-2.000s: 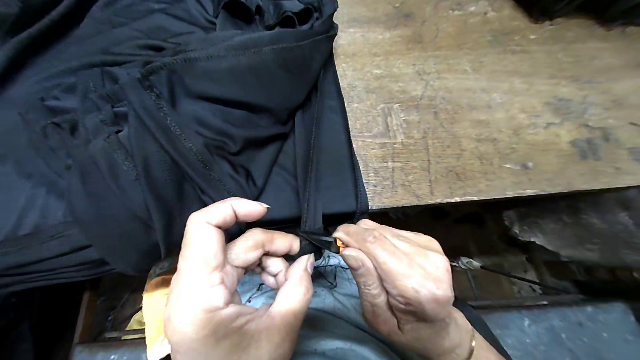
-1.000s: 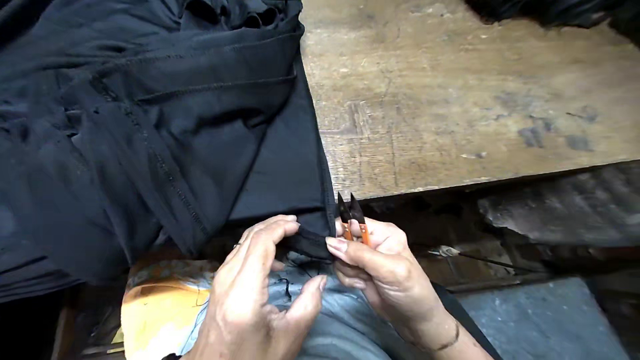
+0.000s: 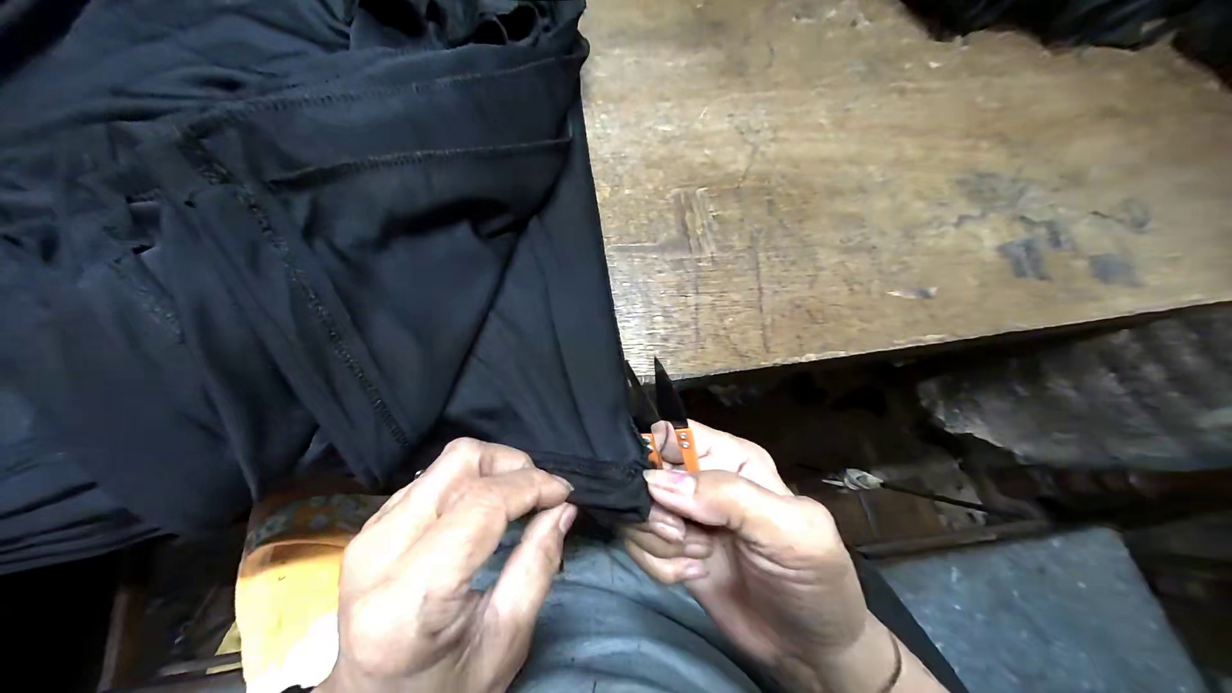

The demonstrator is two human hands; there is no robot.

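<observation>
A black sewn garment (image 3: 385, 241) with overlocked seams covers the left side and comes down to a hemmed corner between my hands. My right hand (image 3: 751, 529) pinches that corner between thumb and fingers. The same hand carries orange-handled thread snips (image 3: 680, 433) against its fingers, with the dark blades apart and pointing up, just right of the cloth edge. My left hand (image 3: 462, 568) is at the hem's left part, thumb and index fingertips close together; whether cloth or a thread lies between them cannot be told.
The worn wooden table (image 3: 866, 173) reaches across the upper right, its front edge above my right hand. More black cloth (image 3: 1068, 19) lies at its far edge. A yellow patterned cloth (image 3: 289, 587) is at lower left, a grey-blue surface (image 3: 1039, 616) at lower right, and a dark cord (image 3: 943, 499) below the table.
Two seconds ago the snips' blades were at the cloth between my hands; now they point up in my right hand. My left fingertips, apart one second ago, have come together by the hem.
</observation>
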